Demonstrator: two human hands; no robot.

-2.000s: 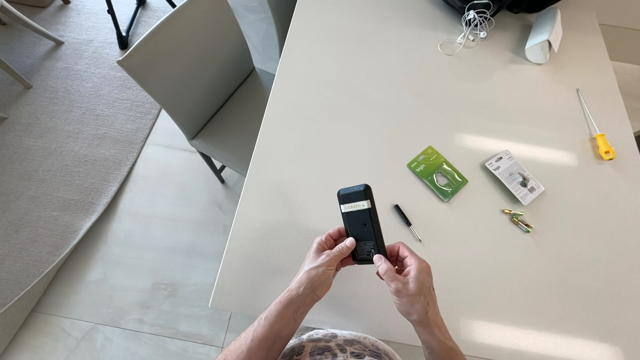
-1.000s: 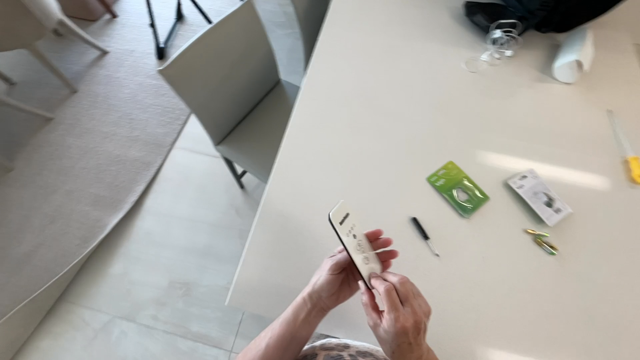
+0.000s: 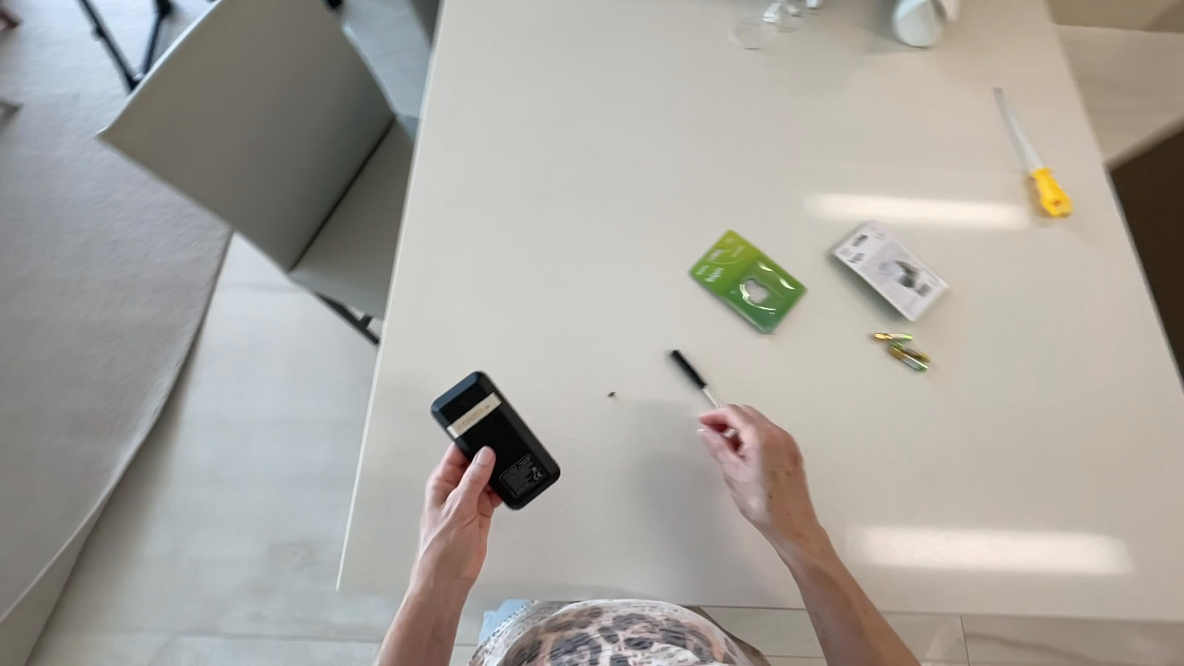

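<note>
A black handheld device (image 3: pixel 504 444) with a pale strip across its back is gripped in my left hand (image 3: pixel 464 509), thumb on the back face. My right hand (image 3: pixel 754 462) is at the shaft end of a small black-handled screwdriver (image 3: pixel 689 370) lying on the table; whether the fingers pinch it I cannot tell. Between the hands a tiny dark object (image 3: pixel 611 395), too small to name, lies on the tabletop. Beyond the screwdriver are a green blister card (image 3: pixel 747 282), a white blister card (image 3: pixel 890 271) and several small green-and-gold batteries (image 3: pixel 902 352).
A yellow-handled screwdriver (image 3: pixel 1050 192) lies near the right edge of the pale table (image 3: pixel 592 185). At the far side are clear-looking items and a white object (image 3: pixel 918 20). A grey chair (image 3: pixel 268 129) stands against the left edge.
My hands have parted: the left holds the device back side up, while the right has left it and moved right to the small screwdriver. The tiny dark object now shows on the table.
</note>
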